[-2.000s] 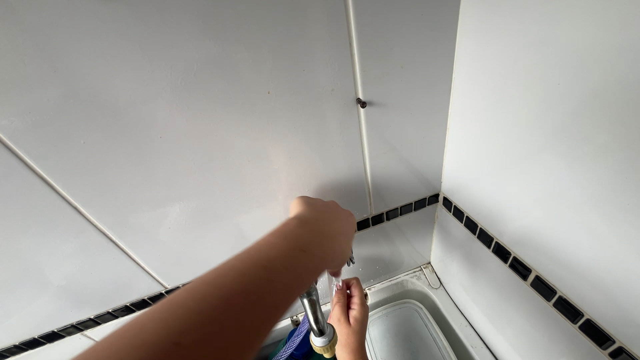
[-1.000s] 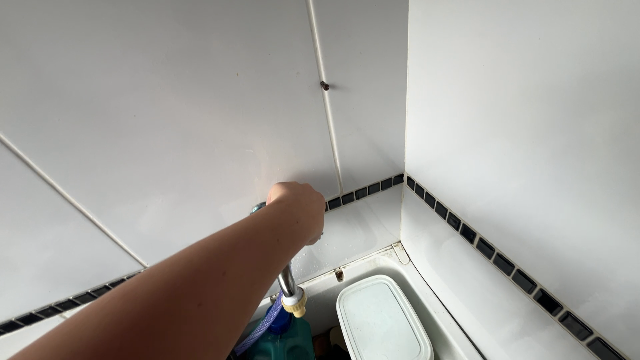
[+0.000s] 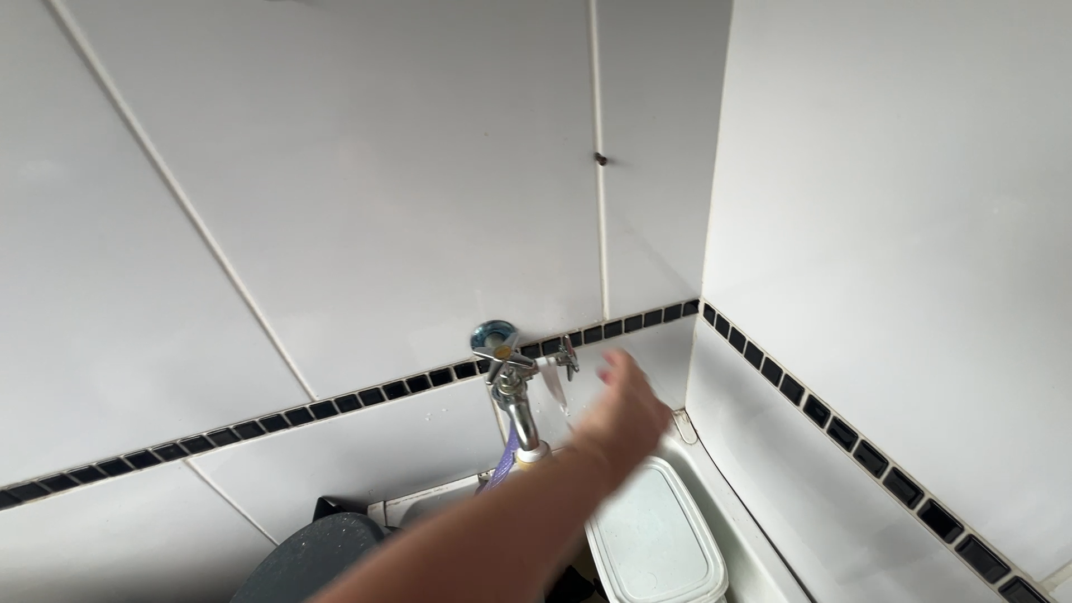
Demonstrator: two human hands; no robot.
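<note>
A chrome tap (image 3: 521,410) with a cross-shaped handle (image 3: 505,356) comes out of the tiled wall, with a white fitting (image 3: 533,453) on its spout. A second small metal handle (image 3: 569,358) sits to its right. My left hand (image 3: 628,406), blurred, is right of both handles and apart from them. Its fingers point up and left; whether it holds anything is unclear. A clear, blurred streak, perhaps water or plastic, shows between the tap and the hand. A purple hose (image 3: 505,462) runs behind the spout. My right hand is not in view.
Below the hand, a pale lidded plastic container (image 3: 657,532) stands in a white basin (image 3: 737,519). A dark round object (image 3: 314,557) is at lower left. A small dark peg (image 3: 600,158) juts from the wall above, and walls meet in a corner at right.
My left hand has come off the tap area and moved right, uncovering the handles. My right hand, below the tap two seconds ago, is out of view. The view has shifted.
</note>
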